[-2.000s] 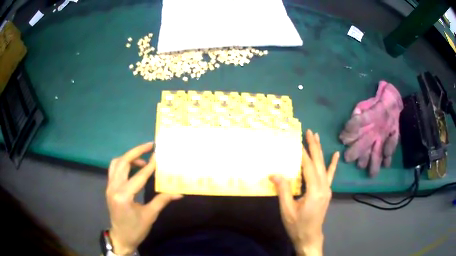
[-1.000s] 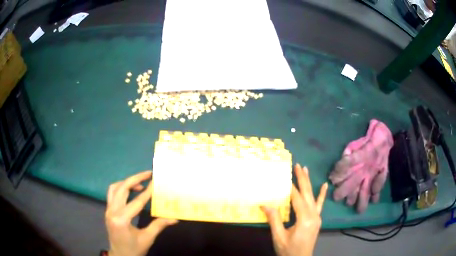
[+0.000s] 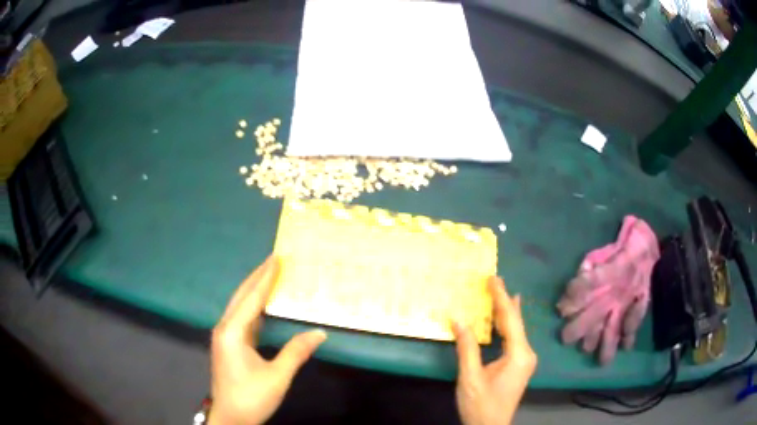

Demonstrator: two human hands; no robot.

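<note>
A yellow PCB panel (image 3: pixel 382 270) is tilted slightly at the near edge of the green mat, its far edge notched and its surface partly glared. My left hand (image 3: pixel 253 349) is at the panel's left edge, fingers along the side and thumb apart from the near edge; whether it grips is unclear. My right hand (image 3: pixel 495 357) holds the near right corner, thumb on top and fingers along the right side. A loose pile of small cream components (image 3: pixel 319 176) lies just beyond the panel, by the near edge of a white sheet or flat bag (image 3: pixel 398 83).
Crumpled pink gloves (image 3: pixel 612 290) lie at right, beside a black device (image 3: pixel 693 282) with a cable. A black slotted tray (image 3: pixel 51 207) and a stack of yellow panels (image 3: pixel 29 100) are at far left. A green post (image 3: pixel 697 104) stands at back right. Paper scraps (image 3: pixel 152 29) lie at back left.
The panel has turned slightly clockwise and moved away from me, nearer the pile. Its glare has lessened. My left thumb has come off its near edge. The camera view has also shifted.
</note>
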